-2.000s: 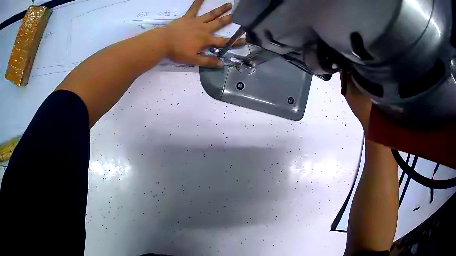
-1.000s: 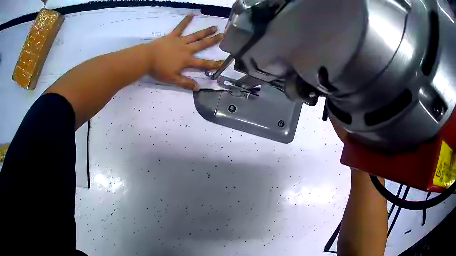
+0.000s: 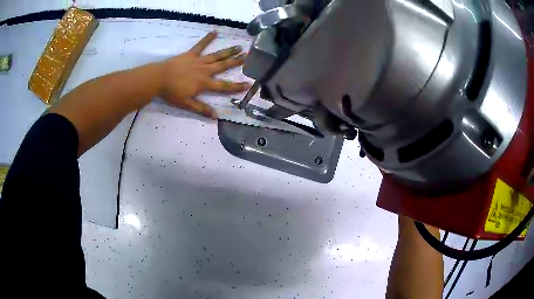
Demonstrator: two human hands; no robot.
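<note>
The straight knife cutting machine fills the upper right, with a silver motor and a red body. Its grey base plate lies on the table, its upper edge under the paper marker. The presser foot is at the paper's near edge. My left hand is bare, palm down on the paper marker, fingers spread, holding nothing, just left of the foot. My right hand is hidden behind the motor; only the forearm shows at the lower right.
A block cloth weight in orange-gold tape lies on the paper at the upper left. A paper-topped piece with a dark edge lies beside my left sleeve. A black power cable loops under the motor. Dark lint speckles the white table.
The view has shifted, so the machine, base plate and my left hand sit lower and further left. More of the red body and of the paper-topped piece at left shows.
</note>
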